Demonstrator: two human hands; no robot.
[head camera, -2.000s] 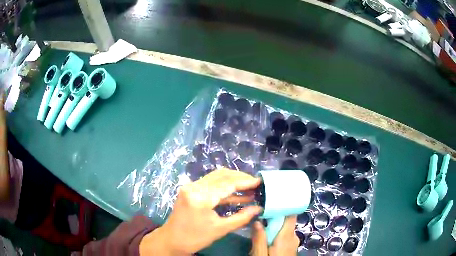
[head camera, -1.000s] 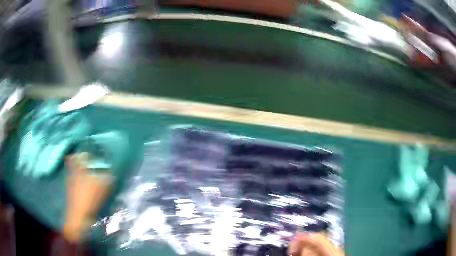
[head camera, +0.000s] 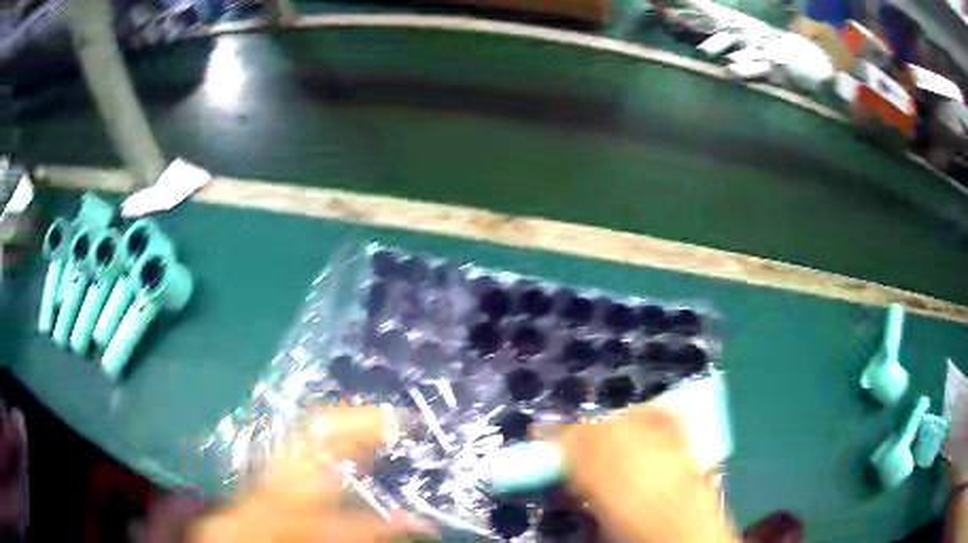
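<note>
My right hand (head camera: 637, 467), blurred, is closed around a turquoise handheld body (head camera: 709, 419). Its head shows to the right of the hand and its handle end to the left. My left hand (head camera: 308, 488) is blurred at the lower left, over the crinkled clear plastic sheet (head camera: 287, 408); whether it holds anything cannot be told. Rows of black round inserts (head camera: 578, 310) lie on the sheet. Several turquoise bodies with dark centres (head camera: 104, 255) lie side by side at the left. The opening of the held body cannot be made out.
Loose turquoise bodies (head camera: 884, 373) lie at the right, beside a white sheet and part of another person's hand at the edge. A pale worn strip (head camera: 552, 235) edges the dark green conveyor belt (head camera: 510, 143). A white scrap (head camera: 167, 188) lies by the metal post (head camera: 115, 95).
The body held earlier has left the centre, and the left row has one more unit. My left hand has returned from the left row; my right hand now holds a turquoise body.
</note>
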